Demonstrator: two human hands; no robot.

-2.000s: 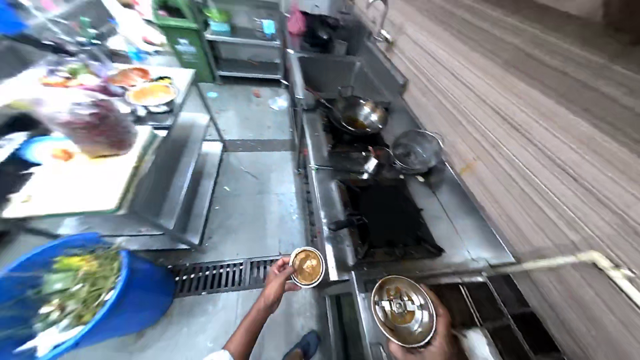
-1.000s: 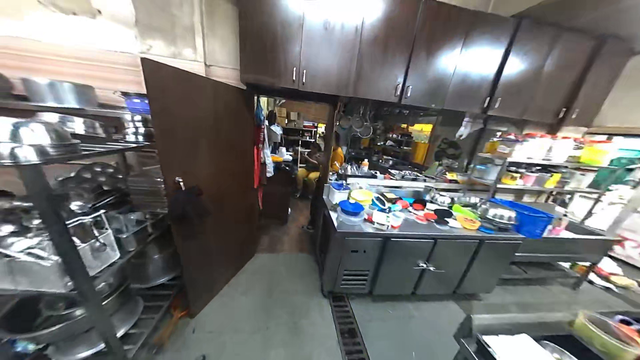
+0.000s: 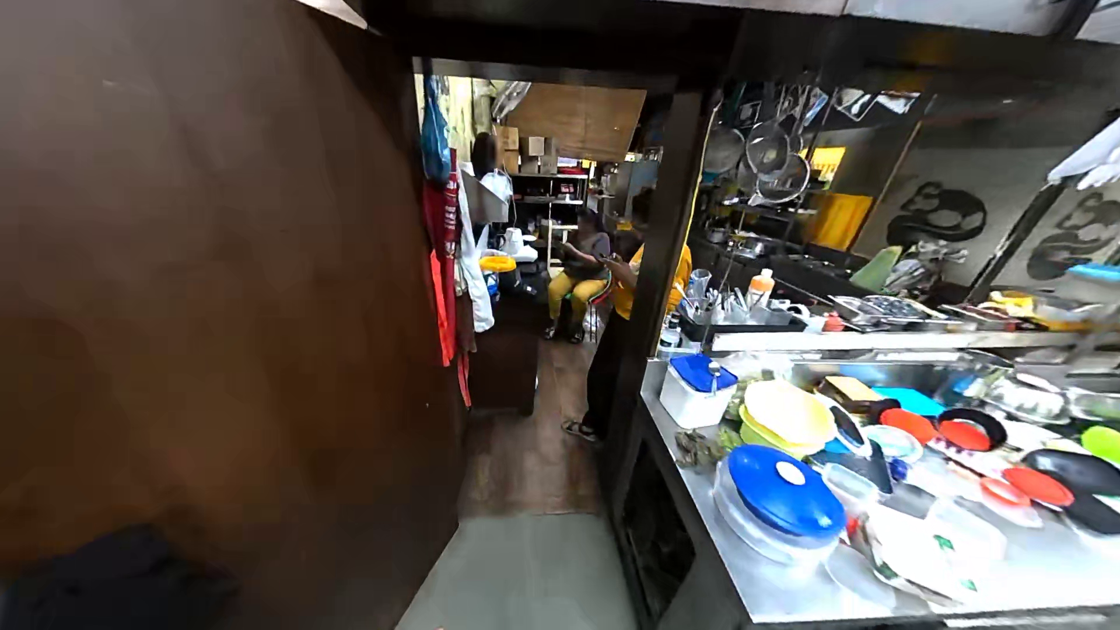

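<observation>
Neither of my hands shows in the head view now, so what they hold is hidden. In front of me a brown wooden door (image 3: 262,315) stands open on the left of a doorway. To the right, a steel counter (image 3: 761,569) bears a tub with a blue lid (image 3: 786,492), a white container with a blue lid (image 3: 697,401), yellow plastic bowls (image 3: 783,420) and several red lids. A shelf above the counter carries a squeeze bottle (image 3: 759,287) and cutlery.
Beyond the doorway one person (image 3: 579,276) sits and another in a yellow top (image 3: 623,302) stands by the right jamb. Aprons (image 3: 451,271) hang beside the door. Pale floor (image 3: 534,573) leads to a brown wooden floor (image 3: 542,455).
Two seconds ago my hands held a small bowl and a round metal container near the stove; both have left view. The view has swung to the doorway, which now appears much nearer.
</observation>
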